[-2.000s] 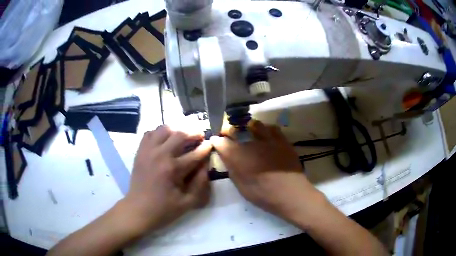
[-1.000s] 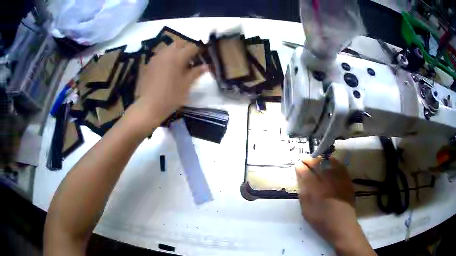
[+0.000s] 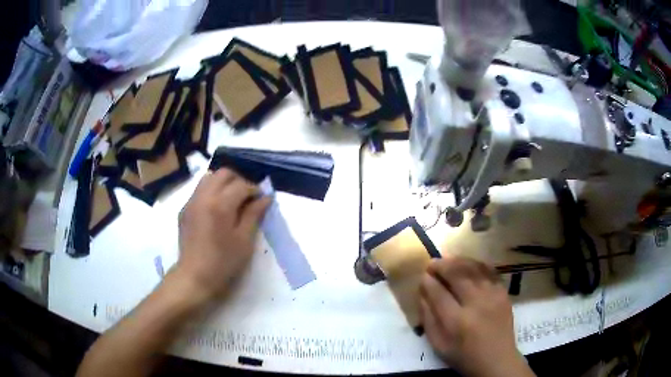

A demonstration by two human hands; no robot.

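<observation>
My right hand [image 3: 467, 305] holds a tan panel [image 3: 403, 259] by its right edge, tilted, in front of the needle area. Black borders show along the panel's top and upper right edges. My left hand [image 3: 221, 224] is at the left end of the black strip stack [image 3: 298, 173], its fingers bent over it. Its thumb is beside the top of a pale grey-blue strip [image 3: 287, 247]. Whether its fingers grip a strip is hidden. The presser foot area [image 3: 478, 213] is to the upper right of the panel, apart from it.
The white sewing machine head [image 3: 530, 140] stands at the right. Black scissors [image 3: 574, 272] lie right of my right hand. Overlapping panels [image 3: 329, 81] spread across the back and far left. A clear plastic bag [image 3: 132, 29] is at the back left. A black offcut [image 3: 250, 361] lies near the front edge.
My left hand has come down from the panel pile to the strip stack. My right hand has moved forward from the needle, with the panel now in it.
</observation>
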